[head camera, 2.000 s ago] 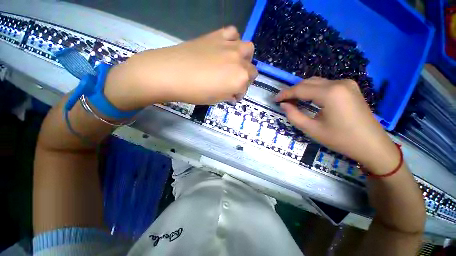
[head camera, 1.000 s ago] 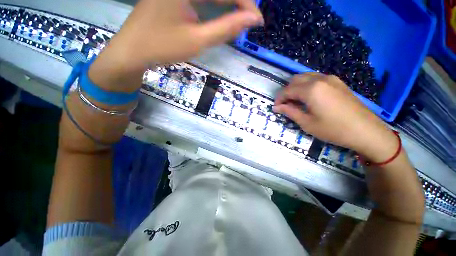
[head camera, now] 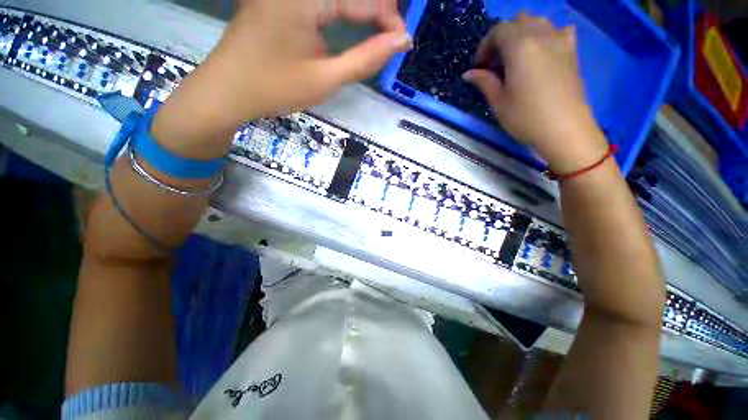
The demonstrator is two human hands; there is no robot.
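Note:
Circuit board panels (head camera: 426, 205) with small black, silver and blue parts lie in a row along the metal track. The blue parts bin (head camera: 607, 49) stands beyond them, with a heap of loose black parts (head camera: 443, 57) in it. My right hand (head camera: 533, 82) is over the bin's heap, its thumb and fingers close together; whether they hold a part cannot be told. My left hand (head camera: 328, 49) is raised at the top, left of the bin, thumb and fingertips nearly meeting, cut off by the upper edge; nothing shows clearly between them.
The silver-grey rail (head camera: 361, 238) runs along the near side of the boards. A dark component row (head camera: 443, 139) lies on the metal between bin and boards. Clear tubes (head camera: 697, 213) lie right of the bin. Another blue bin with red and yellow things (head camera: 722, 74) is at the far right.
My right hand has moved up from the boards to over the bin. My left hand first rose from the boards and has since stayed beside the bin. The bin appears shifted slightly left.

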